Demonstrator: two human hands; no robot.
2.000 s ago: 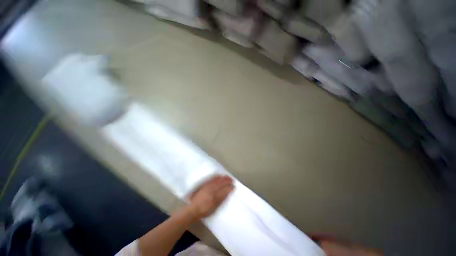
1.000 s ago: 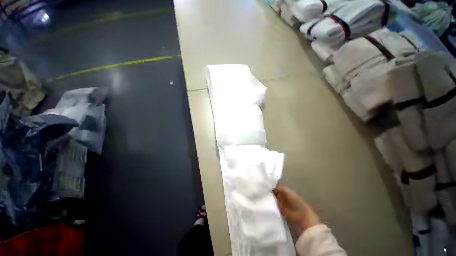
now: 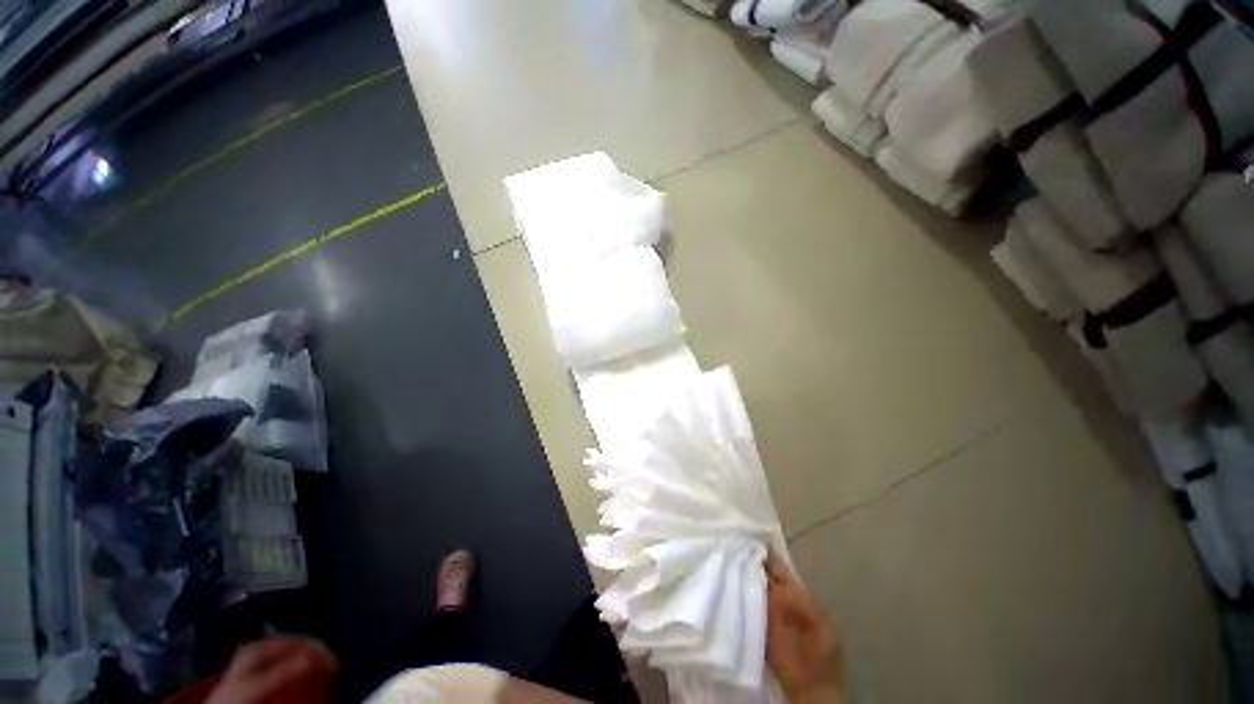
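Observation:
A long white cloth panel (image 3: 619, 305) lies in a narrow folded strip along the table's left edge. Its near part is bunched into fanned ruffles (image 3: 681, 516) that stand up from the strip. My right hand (image 3: 805, 635) is at the right side of the ruffles, slightly blurred, and grips the gathered cloth edge; its fingertips are partly hidden by the cloth. My left sleeve and a bit of forearm show at the bottom edge, but my left hand is out of the picture.
The beige table (image 3: 880, 399) has thin seam lines. Strapped white and cream bundles (image 3: 921, 83) are stacked along its far right side. On the dark floor at left are plastic-wrapped packs (image 3: 261, 392) and yellow lines. A foot (image 3: 455, 579) and a blurred red thing (image 3: 268, 671) show below.
The near part of the cloth has gone from a flatter heap to upright fanned ruffles. My right hand is lower in view. The view has turned, and my left sleeve has come in at the bottom.

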